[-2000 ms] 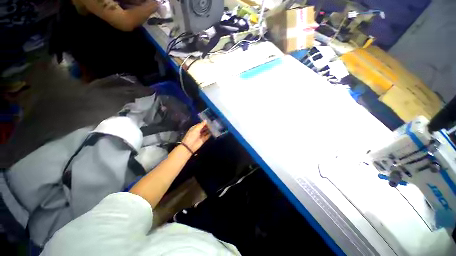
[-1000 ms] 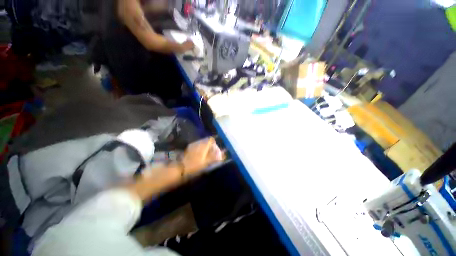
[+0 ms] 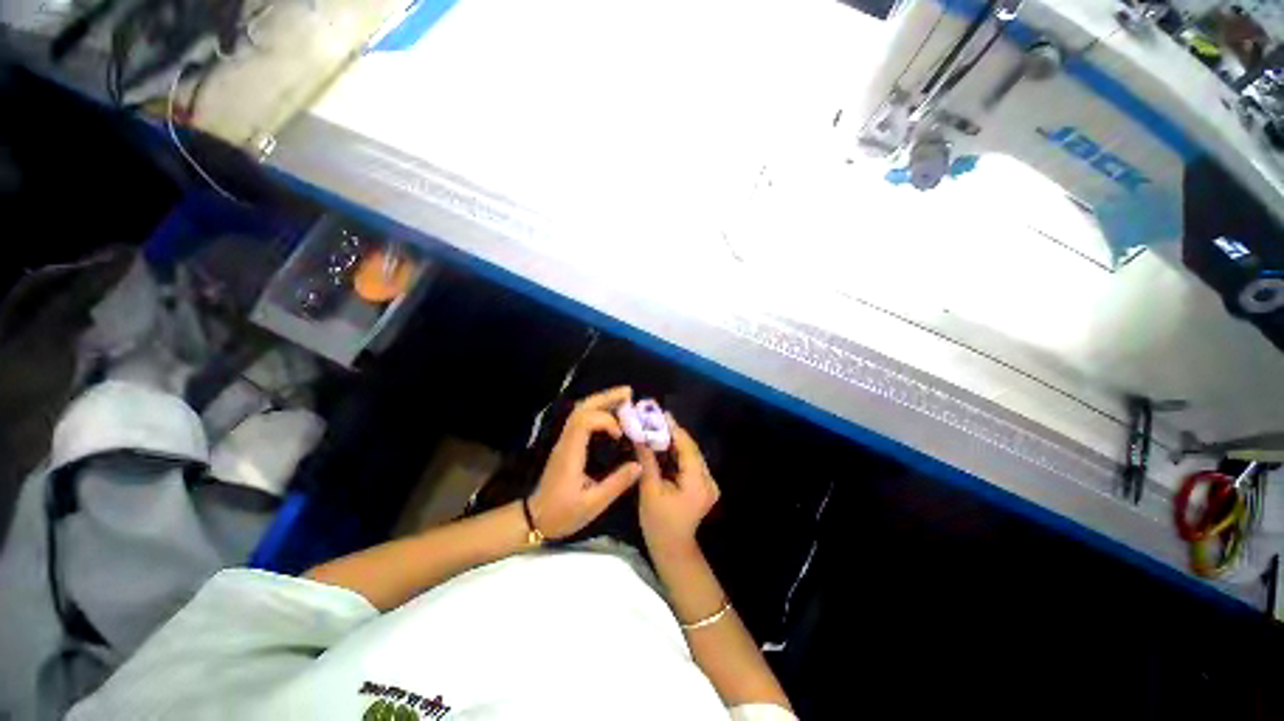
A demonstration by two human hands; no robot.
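A small white-lilac item [image 3: 646,424] is pinched between the fingertips of both hands, over the lap and below the table's front edge. What it is cannot be told. My left hand [image 3: 580,472] holds it from the left, with a dark band at the wrist. My right hand [image 3: 679,490] holds it from the right, with a pale bracelet at the wrist. The white sewing machine [image 3: 1042,127] with JACK lettering stands at the upper right, and no cloth shows under its needle area.
The white table [image 3: 592,155] has a ruler strip and blue front edge. An open grey drawer [image 3: 349,335] with an orange round item is under its left part. Snips [image 3: 1138,448] and red-yellow scissors [image 3: 1214,518] lie at the right. Grey garment pieces [image 3: 155,521] are heaped at left.
The view has turned down and right. My left hand has moved from beside the table edge to over the lap. My right hand has come into view, and both hands now hold the small item.
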